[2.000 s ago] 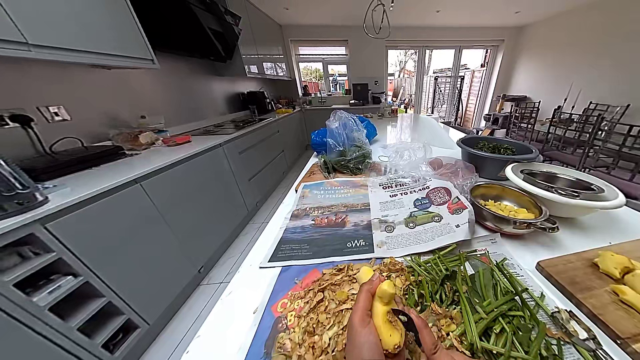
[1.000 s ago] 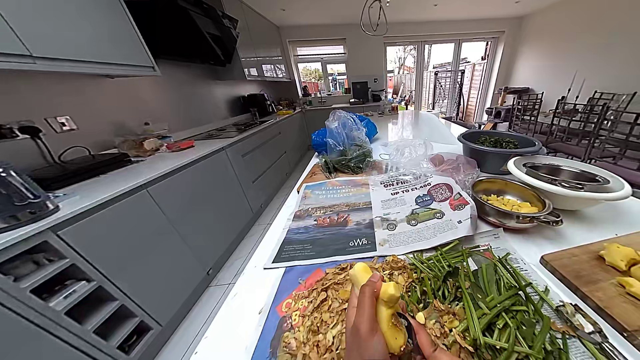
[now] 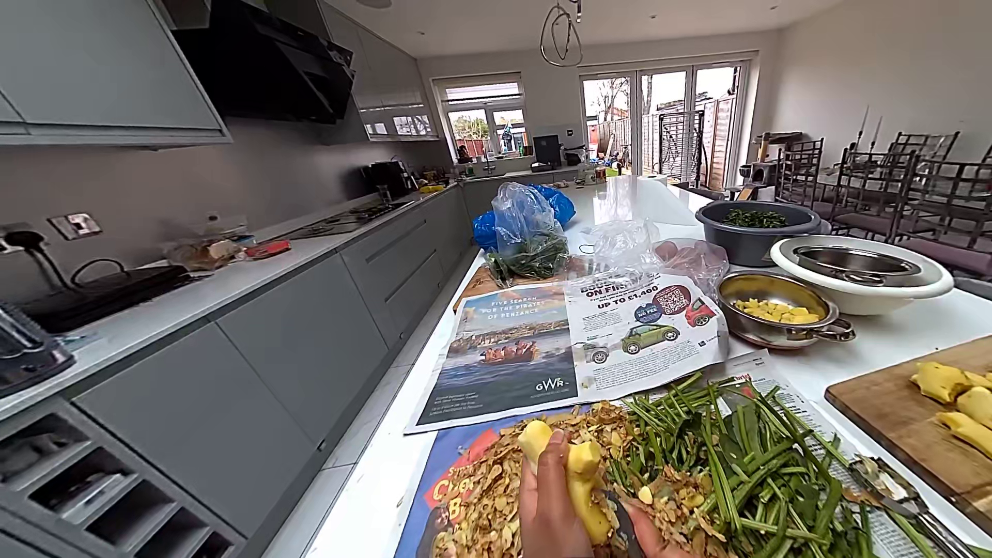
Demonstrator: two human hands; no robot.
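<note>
Low in the view, my left hand (image 3: 549, 504) grips a peeled yellow ginger root (image 3: 583, 473) with knobbly branches. Beside it my right hand (image 3: 649, 533) is closed around a dark-handled tool (image 3: 625, 527), probably a peeler or small knife, held against the root's right side; most of it is hidden. Beneath both hands lies a heap of brown peelings (image 3: 488, 496) on newspaper. Cut green stems (image 3: 759, 465) are piled to the right. More peeled yellow roots (image 3: 942, 381) rest on a wooden board (image 3: 876, 395) at the right edge.
An open newspaper (image 3: 504, 356) lies beyond the peelings. Behind it are plastic bags (image 3: 527, 213) with greens. To the right stand a steel pan (image 3: 775, 333) with yellow pieces, a white basin (image 3: 914, 287) holding a metal dish, and a grey tub (image 3: 744, 240) of chopped greens. Metal utensils (image 3: 903, 496) lie lower right.
The root in my left hand has changed its tilt, its upper branches now standing farther apart in view. Both hands keep their hold.
</note>
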